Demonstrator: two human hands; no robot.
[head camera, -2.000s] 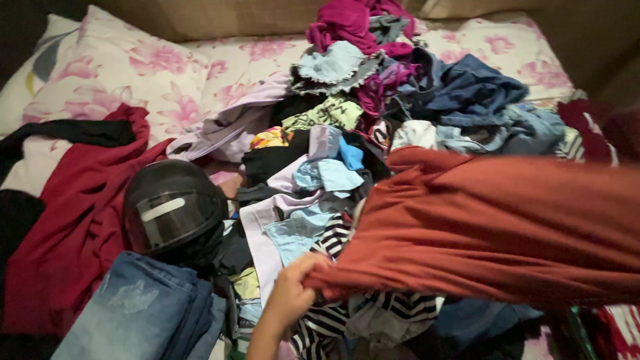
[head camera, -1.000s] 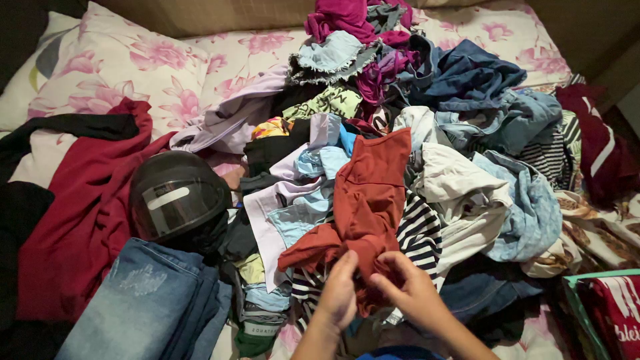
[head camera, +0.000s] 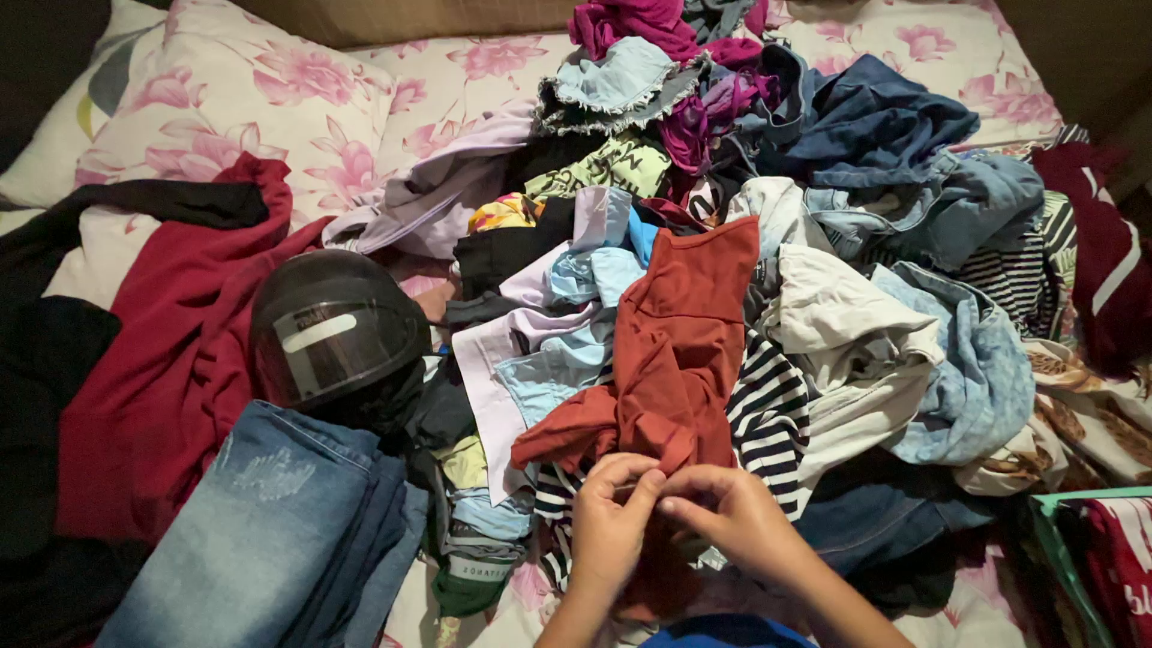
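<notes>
A rust-red garment lies lengthwise over the middle of a heap of clothes, its lower part bunched. My left hand pinches the near edge of that garment between thumb and fingers. Close beside it, my right hand has its thumb and fingertips at the same edge, bent around the fabric. Under and beside the garment are a black-and-white striped cloth, light blue cloth and a cream-white garment. Part of the rust-red fabric hangs below my hands, in shadow.
A black helmet rests left of the heap, above folded blue jeans. A dark red garment lies farther left. Floral pillows are at the back. A green-edged container with red cloth stands at the lower right.
The rust-red garment, stretched out to the right two seconds ago, now lies on the heap. My right hand, not seen in the earliest frame, is now beside my left at its near edge.
</notes>
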